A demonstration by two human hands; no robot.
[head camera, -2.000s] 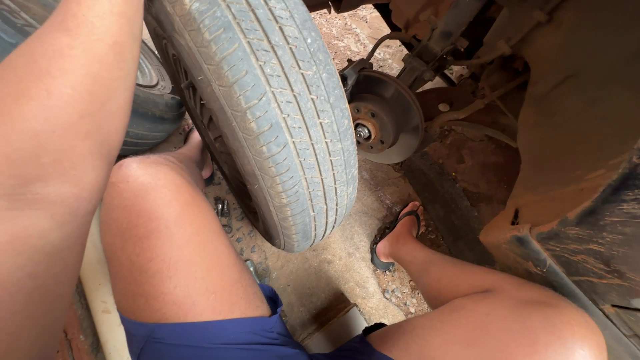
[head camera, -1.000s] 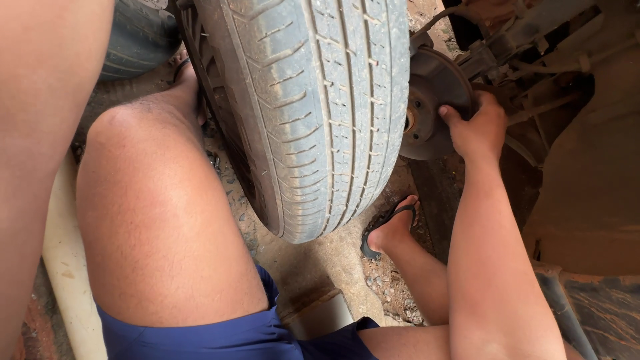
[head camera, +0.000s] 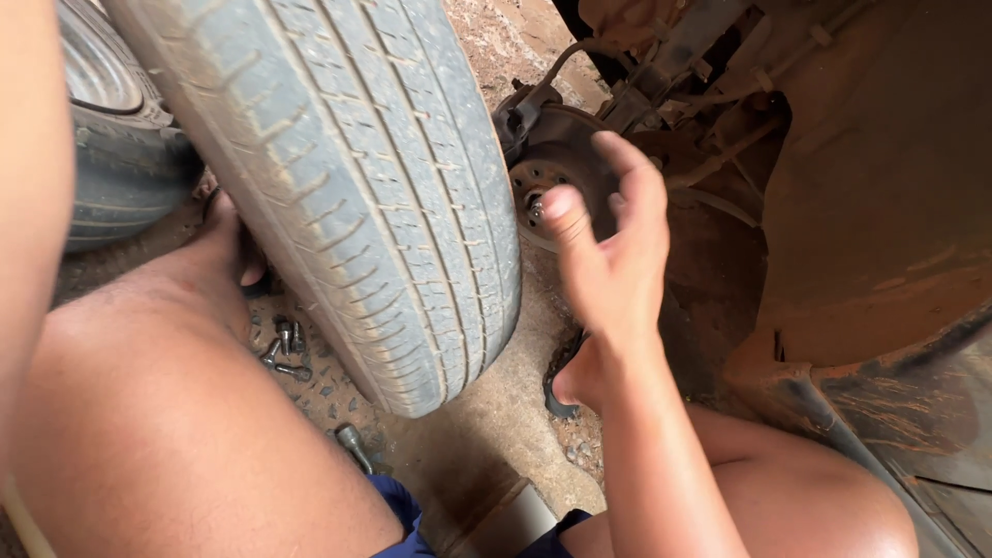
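Observation:
A worn car wheel with a grey, dusty tyre (head camera: 372, 201) stands tilted between my legs. Just right of it, a rusty brake disc (head camera: 573, 147) with its hub (head camera: 535, 203) shows in the wheel well. My right hand (head camera: 620, 225) is raised in front of the disc, fingers spread and slightly blurred, holding nothing. My left arm runs along the left edge of the view; its hand is out of sight. Several wheel bolts (head camera: 285, 347) lie on the gravelly ground left of the tyre, and a metal socket (head camera: 353, 447) lies near my left thigh.
Another wheel with a metal rim (head camera: 105, 70) lies at the upper left beside my foot. The brown, dirt-covered wheel-arch liner (head camera: 876, 186) fills the right side, above the car's body edge (head camera: 845, 442). Suspension parts (head camera: 659, 85) and a brake hose (head camera: 566, 58) are behind the disc.
My right hand came into view and touched the disc's right edge one second ago; now it is off that edge, in front of the disc. The bolts and socket show more plainly as the view shifted.

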